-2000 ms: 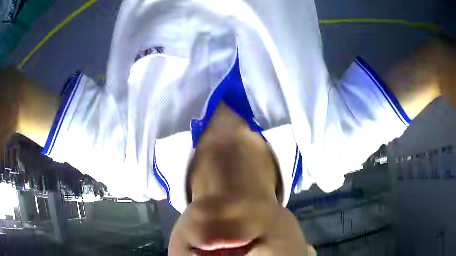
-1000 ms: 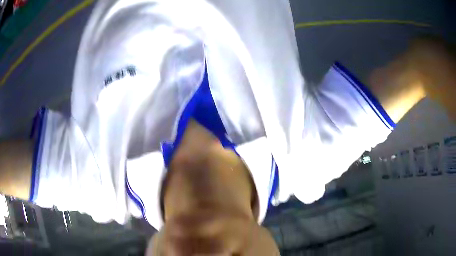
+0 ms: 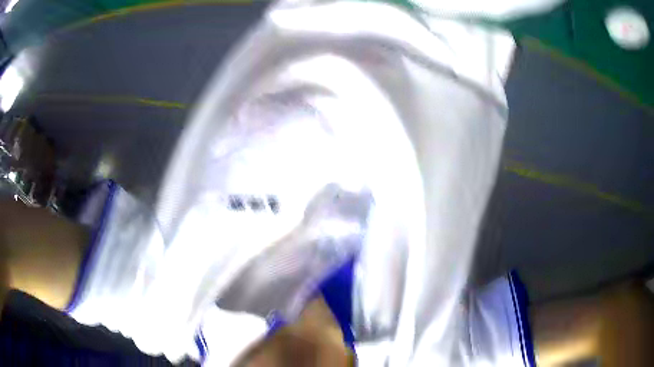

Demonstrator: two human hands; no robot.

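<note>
Neither of my hands is in view. A white shirt (image 3: pixel 459 143) with blue trim and a blue inner collar fills the middle, blurred and overexposed. Dark lettering shows on its chest. Bare arms below the sleeves are cut off by the left and right edges, and no fingers show. A small round white dish or pad (image 3: pixel 627 29) with a pinkish centre lies on the green mat (image 3: pixel 602 68) at the top right.
Grey floor with yellow lines (image 3: pixel 574 188) lies on both sides of the shirt. A green surface curves along the top left. Blurred dark and shiny items stand at the left edge. A white shape, unclear, crosses the top edge.
The view has tilted, so the shirt and neck sit lower and the mouth is out of view. The green mat and round white disc have come in at the top.
</note>
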